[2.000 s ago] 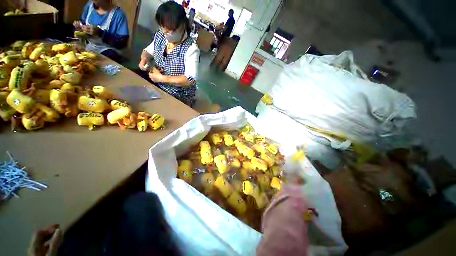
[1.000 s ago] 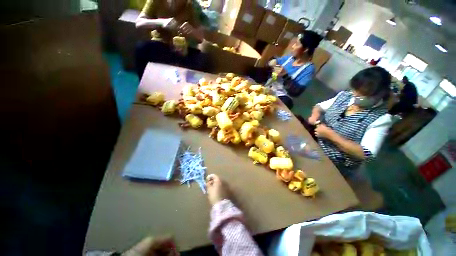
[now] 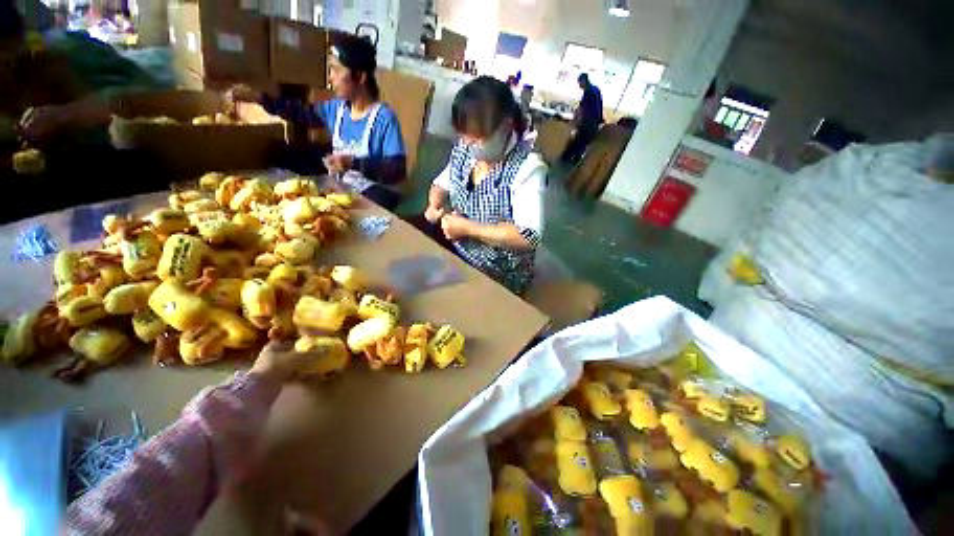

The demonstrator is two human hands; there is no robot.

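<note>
Yellow plush toys (image 3: 180, 304) with orange limbs lie heaped on the brown table (image 3: 361, 440). My left hand (image 3: 280, 362), in a pink checked sleeve, reaches from the lower left to the heap's near edge. Its fingers are on one yellow plush toy (image 3: 321, 356). My right hand (image 3: 249, 511) is a blurred shape at the bottom edge; what it holds cannot be told. White ties (image 3: 105, 456) lie partly behind my sleeve, beside a stack of empty bags (image 3: 31, 466) cut by the left edge.
A white woven sack (image 3: 452, 471) with bagged toys stands open at the lower right. Full white sacks (image 3: 853, 262) stand behind it. Two people (image 3: 490, 199) (image 3: 361, 131) work across the table, near an open carton (image 3: 199, 131). Another person's arm shows at the far left.
The view has swung right, bringing the sack back. The hand that was at the ties is no longer there; my left hand is now at the toy heap.
</note>
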